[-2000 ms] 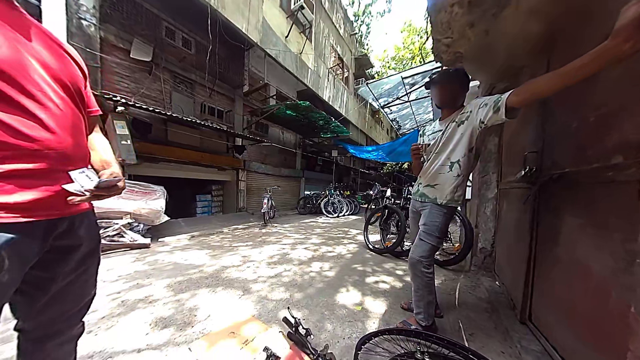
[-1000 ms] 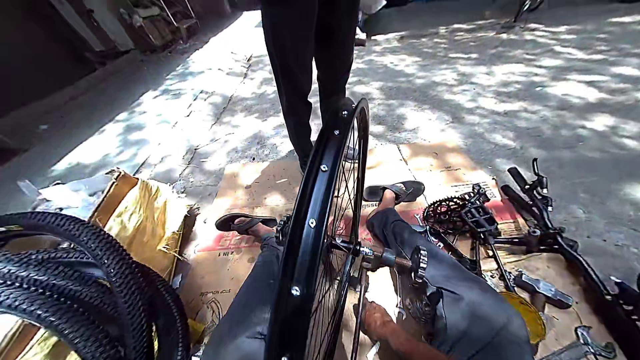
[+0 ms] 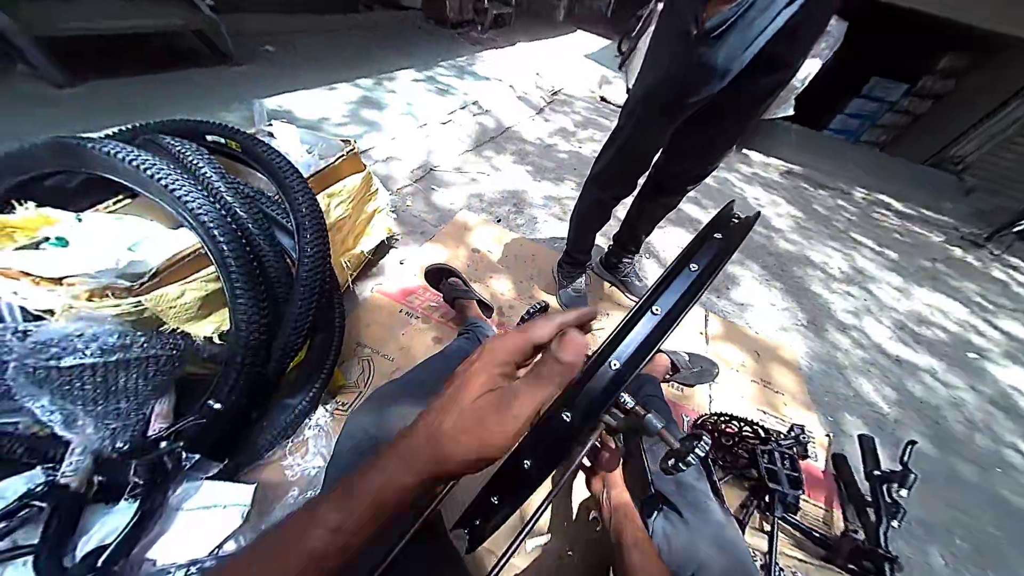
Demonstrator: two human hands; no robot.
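Note:
A black bicycle wheel rim (image 3: 616,364) with spoke nipples stands tilted between my legs. My left hand (image 3: 512,384) is raised along its left side, fingers extended toward the rim; whether it touches the rim is unclear. My right hand (image 3: 606,464) is low on the other side, beside the hub and axle (image 3: 640,416), its fingers partly hidden by the rim and the parts there. A black pedal (image 3: 686,454) lies near my right thigh, close to the axle.
Knobby bicycle tyres (image 3: 272,272) stand at left by a yellow-wrapped bundle (image 3: 352,216). Flattened cardboard (image 3: 488,240) lies under my feet. A person in dark trousers (image 3: 656,144) stands ahead. A crankset (image 3: 732,432) and black handlebar parts (image 3: 872,496) lie at right.
My left hand has come into view beside the rim. The rim now leans to the right at its top. The view has swung down from the street to the work area since the earliest frame.

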